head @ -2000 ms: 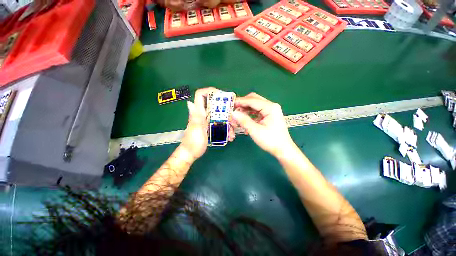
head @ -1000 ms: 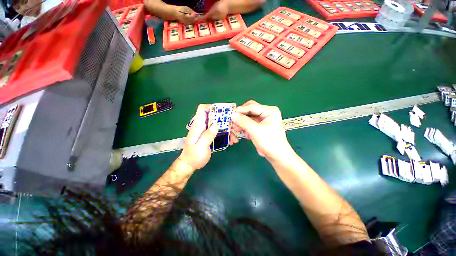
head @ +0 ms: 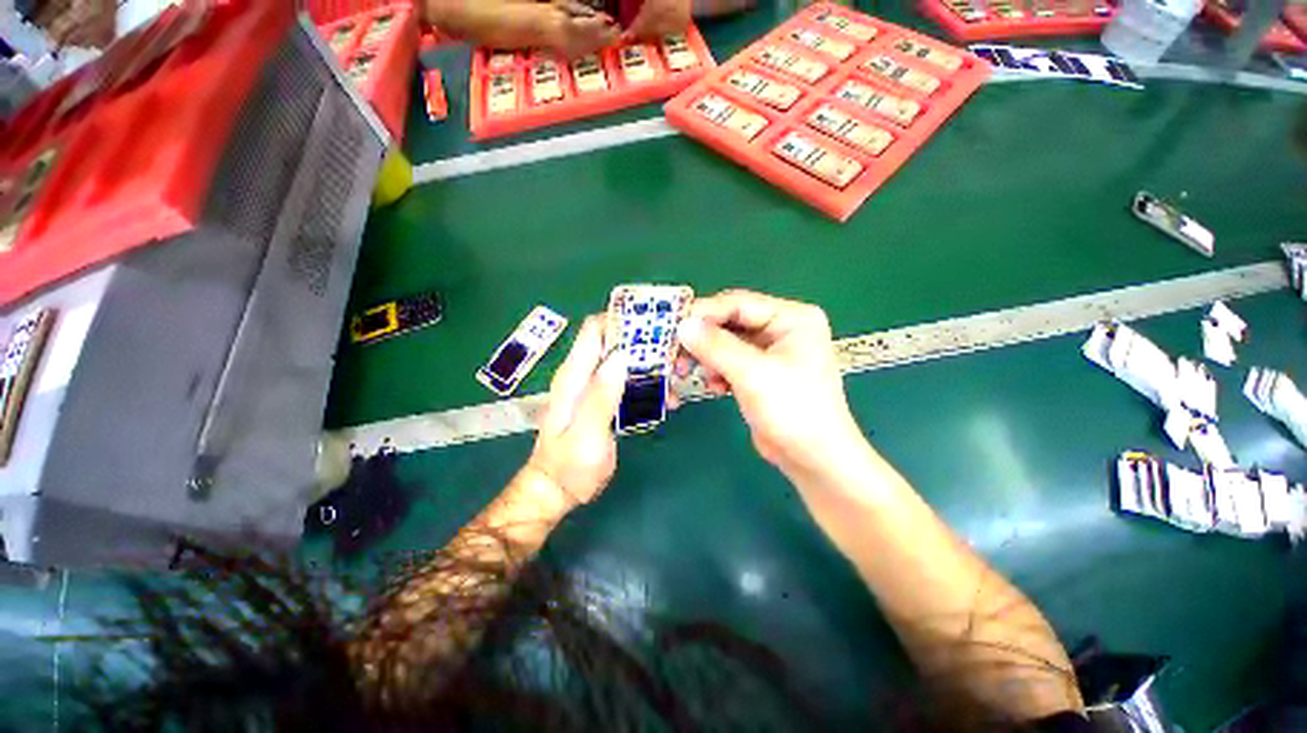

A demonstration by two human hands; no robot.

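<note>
A slim phone unit (head: 648, 337) with a white face, blue key spots and a dark screen at its lower end is held upright in front of me. My left hand (head: 581, 415) is closed around its left side, with the thumb on the face near the screen. My right hand (head: 774, 365) is at its upper right edge, thumb and forefinger pinched together; whether they hold a small piece cannot be told. A second pale phone unit (head: 520, 351) lies on the green belt left of my hands. A yellow-and-black phone unit (head: 397, 318) lies further left.
A grey vented case (head: 172, 387) stands at left with red trays on top, a black clump (head: 358, 501) beside it. Red phone trays (head: 829, 100) lie beyond the belt. Another person's hands (head: 581, 29) are there. White flat parts (head: 1204, 494) and an open housing (head: 1173, 225) lie at right.
The yellow-and-black unit has moved left along the belt. A pale unit now shows fully left of my hands, and an open housing has appeared at right. My hands still hold the phone unit.
</note>
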